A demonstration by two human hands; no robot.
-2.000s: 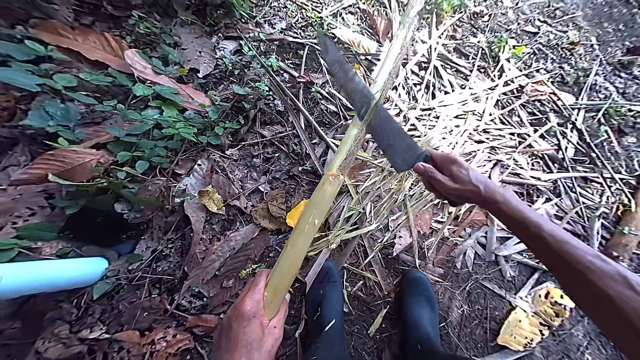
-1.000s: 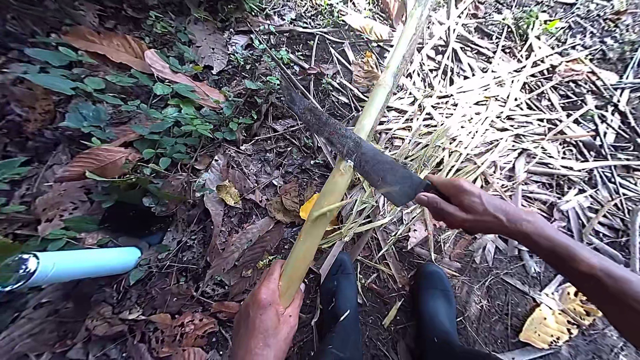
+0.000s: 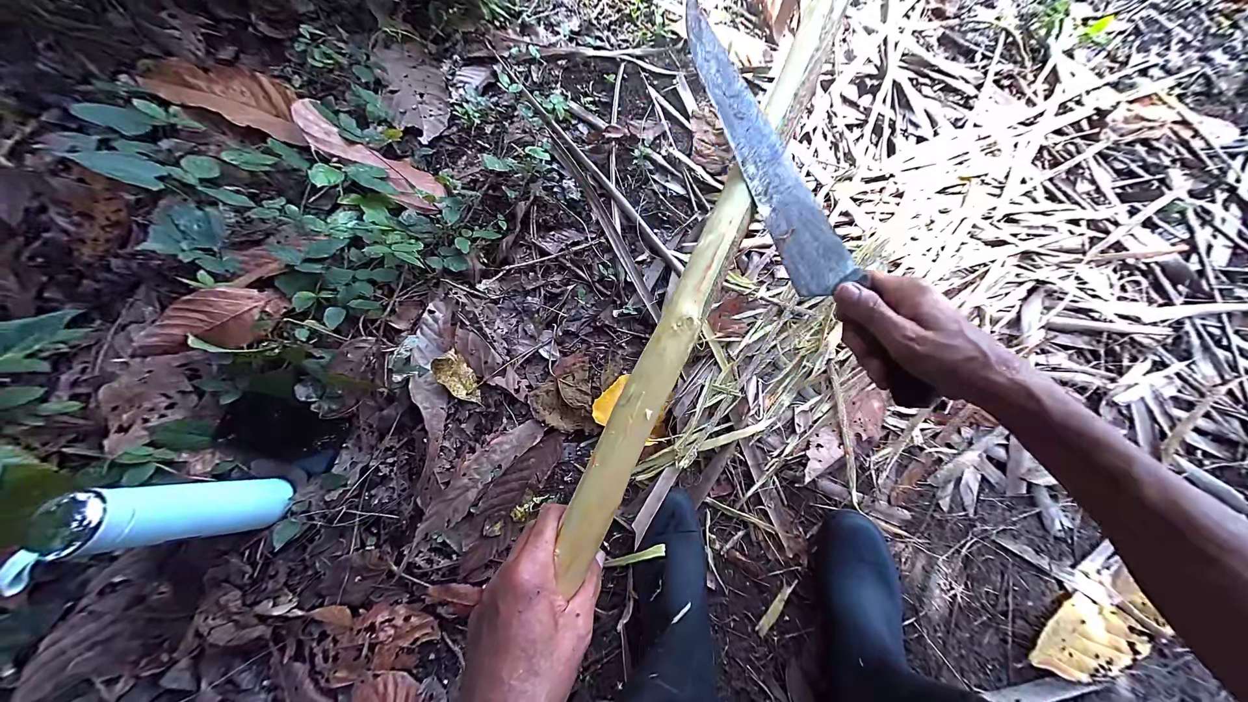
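Note:
A long, pale, peeled wooden pole (image 3: 673,327) slants from the bottom centre up to the top right. My left hand (image 3: 534,609) is closed around its lower end. My right hand (image 3: 902,336) grips the dark handle of a machete (image 3: 780,185). Its broad grey blade points up and to the left and crosses over the pole's upper part; whether the edge touches the wood, I cannot tell. Small nicks and a knot mark the pole's surface. Its far end runs out of view at the top.
Pale shavings and strips (image 3: 975,195) cover the ground at right. Two dark rubber boots (image 3: 858,585) stand below the pole. A light blue bottle (image 3: 195,514) lies at left, near low green plants (image 3: 331,234). Brown dry leaves (image 3: 219,317) litter the soil.
The machete, lying across the pole nearer my left hand one second ago, is now farther up it, its blade pointing more steeply upward. My left hand keeps its hold on the pole.

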